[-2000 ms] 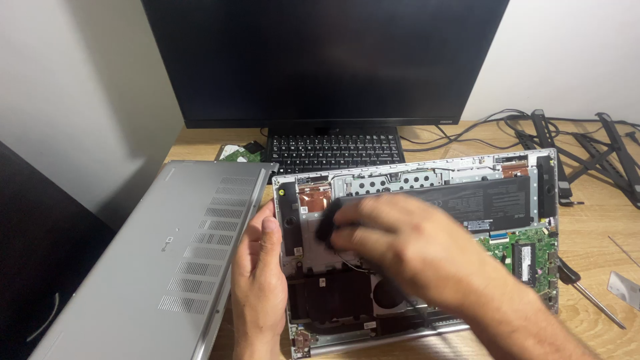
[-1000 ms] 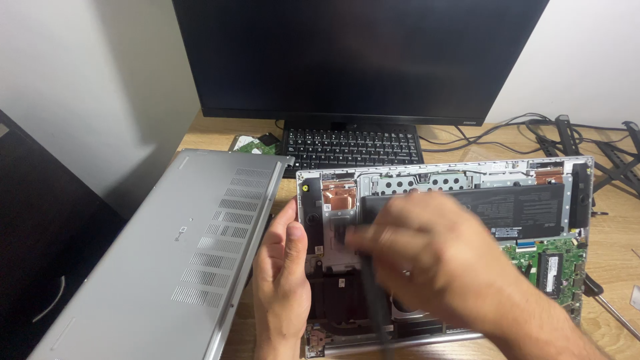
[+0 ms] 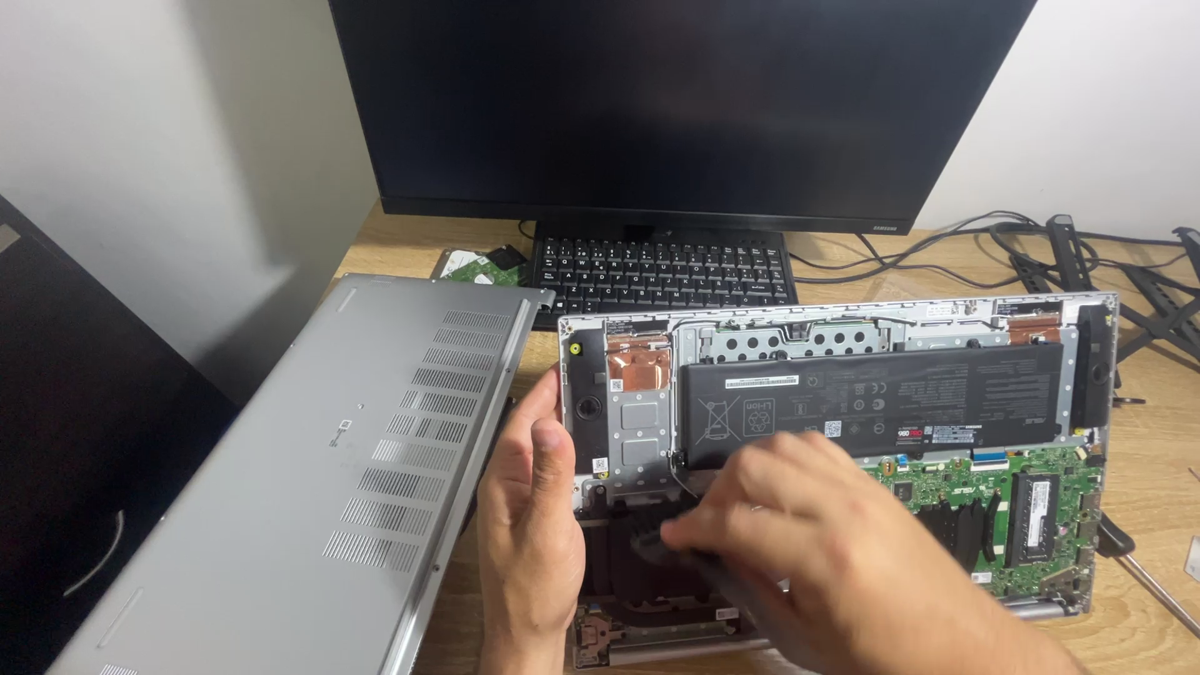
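An opened laptop chassis [image 3: 642,487] is tilted up towards me, its battery [image 3: 872,398] and green motherboard [image 3: 1059,487] exposed. My left hand [image 3: 534,525] grips its left edge, thumb upright along the side. In my right hand [image 3: 797,525] is a dark brush-like tool [image 3: 661,530], blurred by motion, over the black part at the lower left of the chassis; its handle runs down under my palm. A memory module [image 3: 1034,520] sits at the right of the board. The grey laptop bottom cover [image 3: 309,441] with vent slots lies to the left.
Behind the chassis are a black keyboard [image 3: 661,272] and a large monitor [image 3: 675,103]. A green circuit board [image 3: 483,270] lies beside the keyboard. Cables and a black folding stand [image 3: 1069,253] are at the right, with a screwdriver [image 3: 1148,572] near the chassis's right edge.
My right hand and the dark tool have moved from the upper left part of the chassis, beside the battery, down to its lower left part. My left hand still holds the left edge.
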